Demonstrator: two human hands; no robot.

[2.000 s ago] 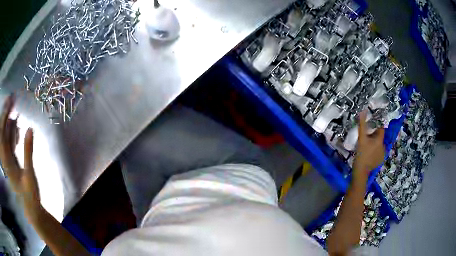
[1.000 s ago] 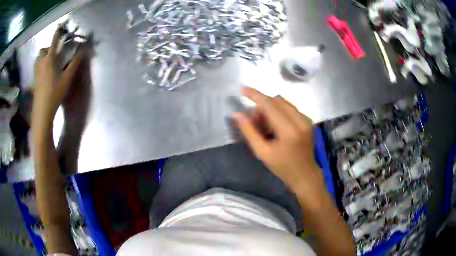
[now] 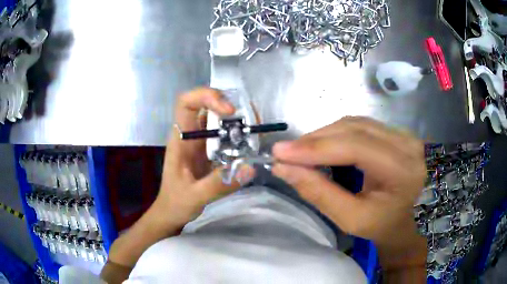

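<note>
My left hand [image 3: 194, 150] holds a white lever handle [image 3: 224, 72] upright near the bench's front edge, its squarish open loop pointing away from me. A black cross pin [image 3: 269, 127] sticks out on both sides of the lever's mechanism end. My right hand [image 3: 356, 172] is at the mechanism end, thumb and finger closed on a small silver piece [image 3: 262, 160], perhaps part of a wire bail; it is blurred and partly hidden by the fingers.
A heap of wire bails [image 3: 311, 25] lies at the back. A squeeze bottle [image 3: 399, 77], a pink-red tool [image 3: 439, 64] and a thin rod [image 3: 470, 94] lie right. Lever assemblies stand at bench left [image 3: 16, 72] and right [image 3: 486, 72]. Blue crates [image 3: 103, 194] flank my lap.
The view has turned from the right-hand crate to the bench. My left hand has come from bench left to the middle and holds a lever. My right hand has moved beside it.
</note>
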